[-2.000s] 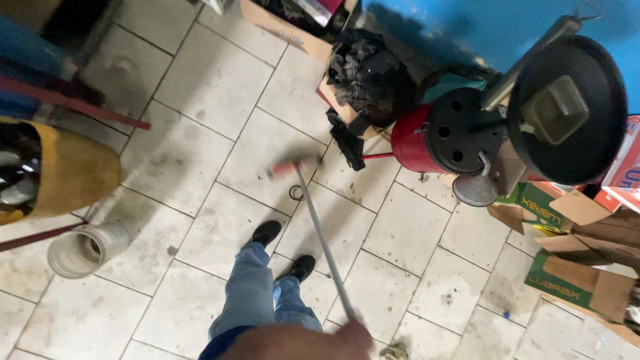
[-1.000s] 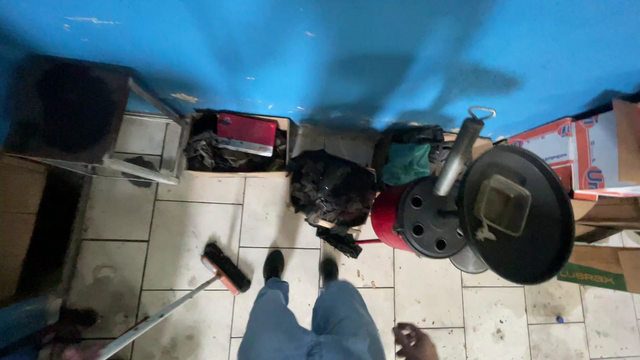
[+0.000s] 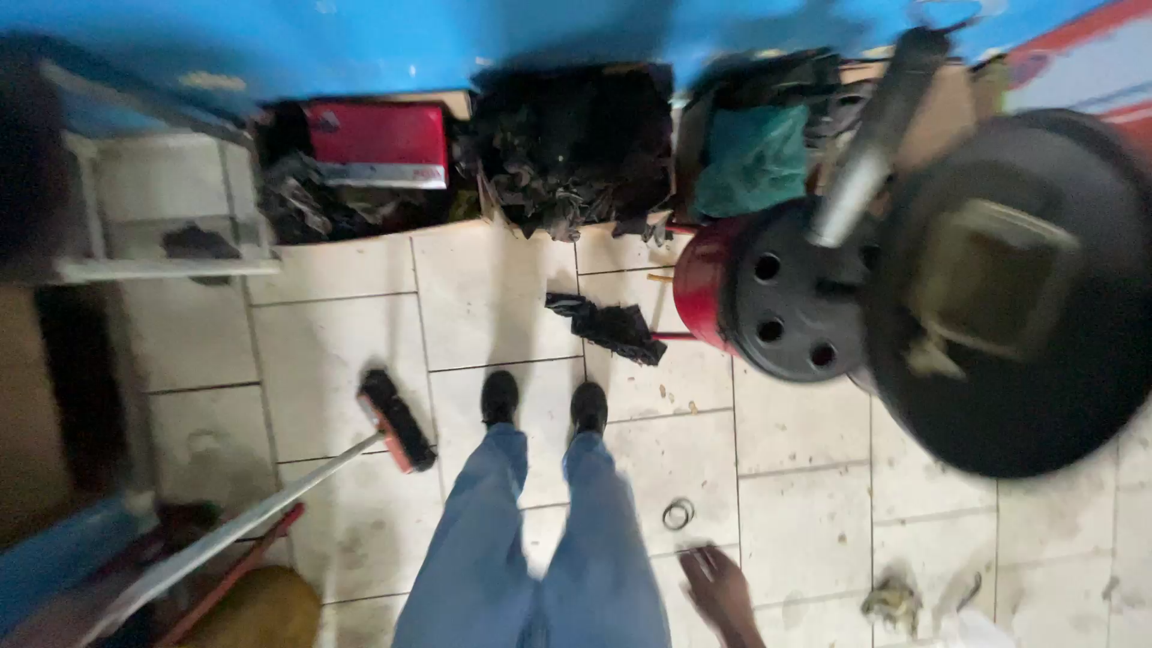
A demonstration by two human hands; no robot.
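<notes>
My right hand (image 3: 715,585) hangs at the lower middle, blurred, near a black ring (image 3: 678,514) on the tiles, with nothing visible in it. My left hand is out of view. A push broom (image 3: 396,421) with a reddish head and dark bristles rests on the floor left of my shoes; its pale handle (image 3: 270,504) runs out at the lower left. Ahead of my shoes lies a crumpled black rag or plastic piece (image 3: 616,328). A box heaped with black scraps (image 3: 576,144) stands against the blue wall, between a box with a red carton (image 3: 378,144) and one with teal material (image 3: 756,157).
To the right stand a red drum with a holed black top (image 3: 792,297) and a round black tray (image 3: 1017,360) holding a clear container (image 3: 999,270). A metal frame (image 3: 171,268) is at the left. A yellowish container (image 3: 261,612) and debris (image 3: 893,601) lie lower down.
The box of black scraps now sits back between its neighbours; a second ago it stood farther out. The black piece lies apart from it. The hand on the broom handle has left view. The view has shifted.
</notes>
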